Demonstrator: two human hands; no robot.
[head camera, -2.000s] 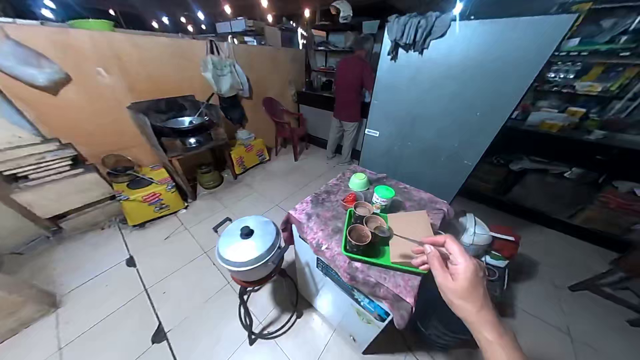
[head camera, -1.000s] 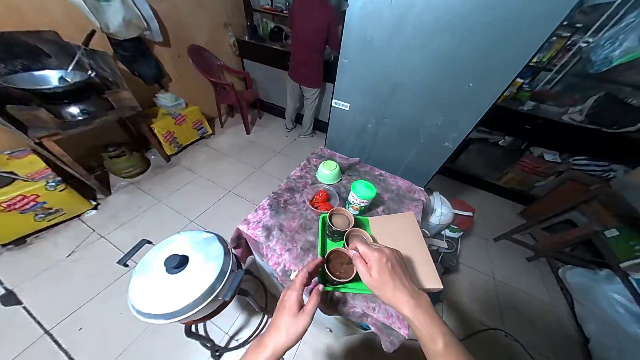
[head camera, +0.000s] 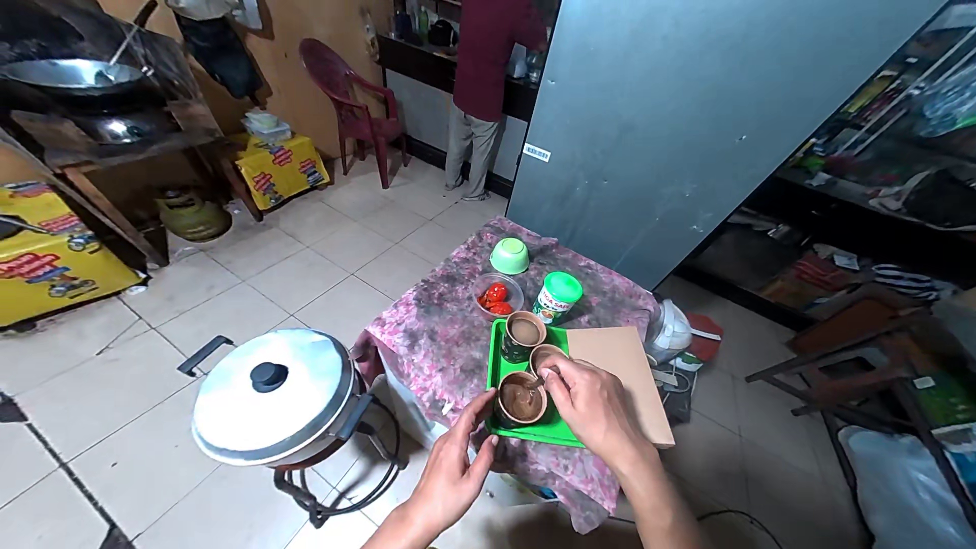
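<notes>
My right hand (head camera: 591, 396) grips a thin utensil, probably a spoon, whose end dips into the brown drink in the nearest paper cup (head camera: 521, 399). Beside that cup's left side, my left hand (head camera: 461, 457) is spread, thumb and fingers apart, close to its rim. Two more cups, one at the back (head camera: 524, 329) and one partly behind my right hand (head camera: 546, 357), stand with it on a green tray (head camera: 549, 433). A brown cardboard piece (head camera: 621, 366) lies over the tray's right part. Behind are a green-lidded tub (head camera: 559, 296), a bowl of red items (head camera: 499, 296) and a light green bowl (head camera: 509, 256).
The tray rests on a cloth-covered table (head camera: 427, 328). A lidded aluminium pot (head camera: 267, 404) stands on a burner at the left. Behind are a grey panel (head camera: 671, 130), a red plastic chair (head camera: 354, 107) and a person (head camera: 488, 84) facing away. A wooden stool (head camera: 862, 366) is at the right.
The view has moved nearer the table. My right hand, above the tray's right side two seconds ago, is now at the nearest cup with the utensil. My left hand has come into view beside that cup.
</notes>
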